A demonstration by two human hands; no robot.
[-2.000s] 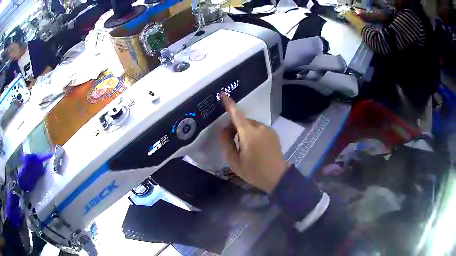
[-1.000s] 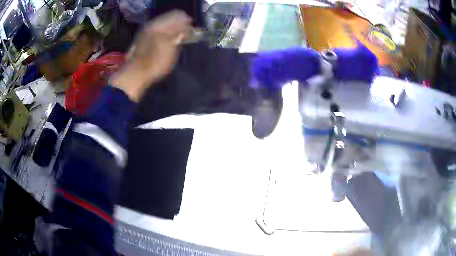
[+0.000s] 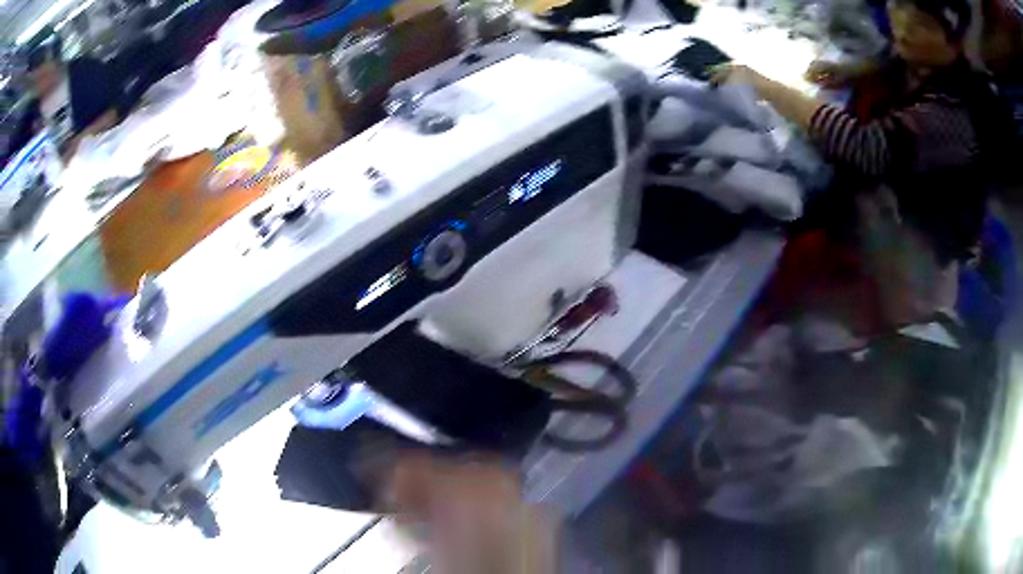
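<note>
My right hand [image 3: 466, 510] is blurred at the bottom centre, its fingers over the near edge of a small black fabric piece [image 3: 320, 469]. I cannot tell whether it grips the piece. Another black fabric piece [image 3: 460, 392] lies beside it, under the machine arm. The white sewing machine [image 3: 482, 112] crosses the view diagonally, with a blue stripe and a lit control panel [image 3: 533, 183]. Its needle area is at the lower left, and the needle is not clear. My left hand is not in view.
Dark-handled scissors [image 3: 583, 400] and a small red-handled tool [image 3: 586, 311] lie right of the fabric. A ruled table edge [image 3: 701, 325] runs along the right. A purple fluffy cloth [image 3: 79, 336] hangs at the machine's head. A person in striped sleeves [image 3: 858, 140] sits upper right.
The view has swung back right from the table's left side, where my left hand showed. My right hand, earlier pointing at the control panel, is now low by the black fabric.
</note>
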